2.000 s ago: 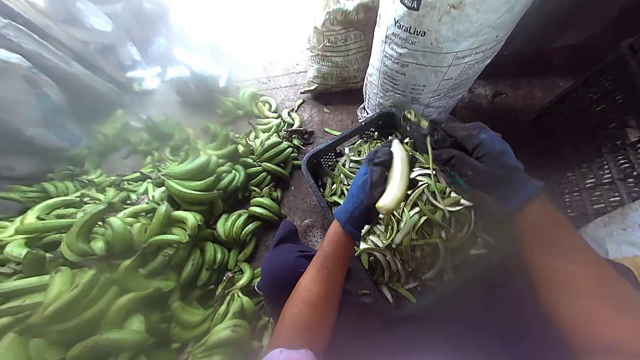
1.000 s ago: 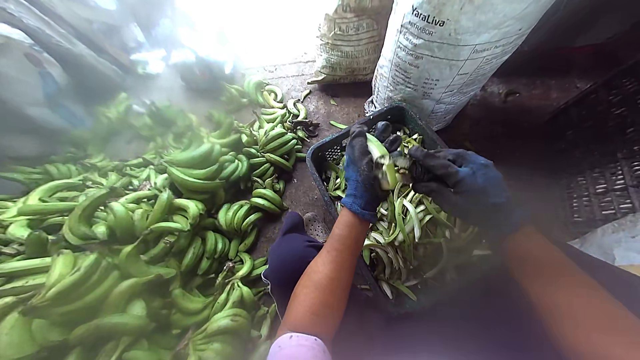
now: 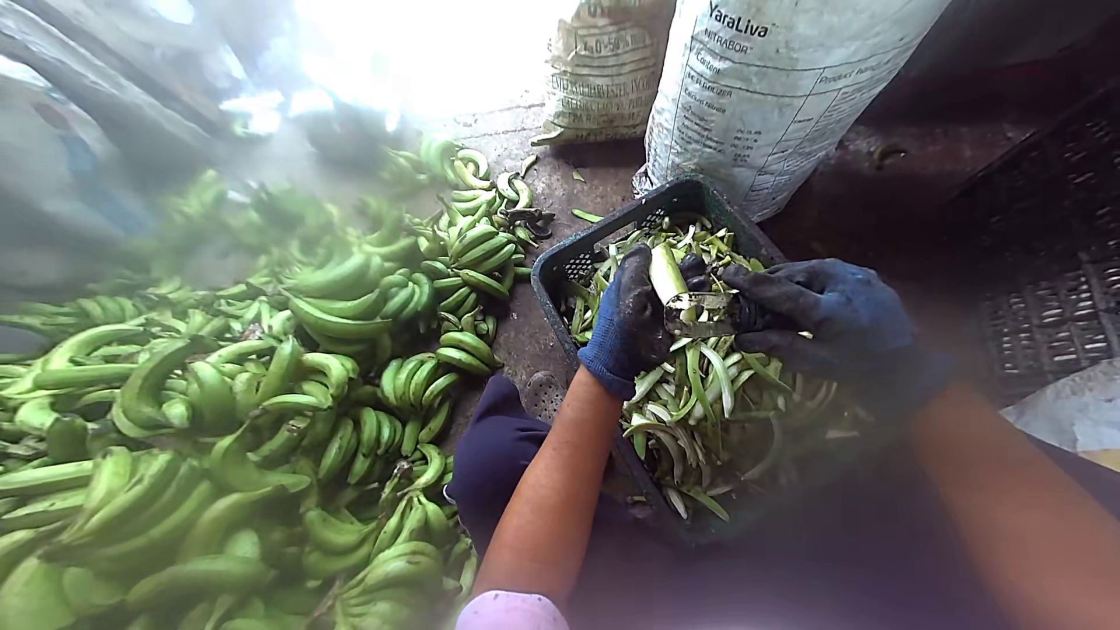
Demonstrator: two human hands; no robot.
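My left hand (image 3: 632,319), in a blue glove with a dark palm, grips a partly peeled green banana (image 3: 668,273) over a dark plastic crate (image 3: 560,254). My right hand (image 3: 814,306), gloved alike, holds a peeler (image 3: 703,315) with a broad flat metal part against the lower end of the fruit. The peeler's handle is mostly hidden by the fingers. Strips of green and pale peel (image 3: 691,376) fill the crate beneath both hands.
Many green banana bunches (image 3: 341,306) are heaped at the left. Behind the crate stand a white printed sack (image 3: 770,87) and a smaller woven sack (image 3: 604,79). Another dark crate (image 3: 1050,306) is at the right. My clothed knee (image 3: 499,455) is beside the peel crate.
The pale banana, earlier upright and clear of the right hand, is now tilted the other way with the peeler against it. Both hands have stayed over the crate.
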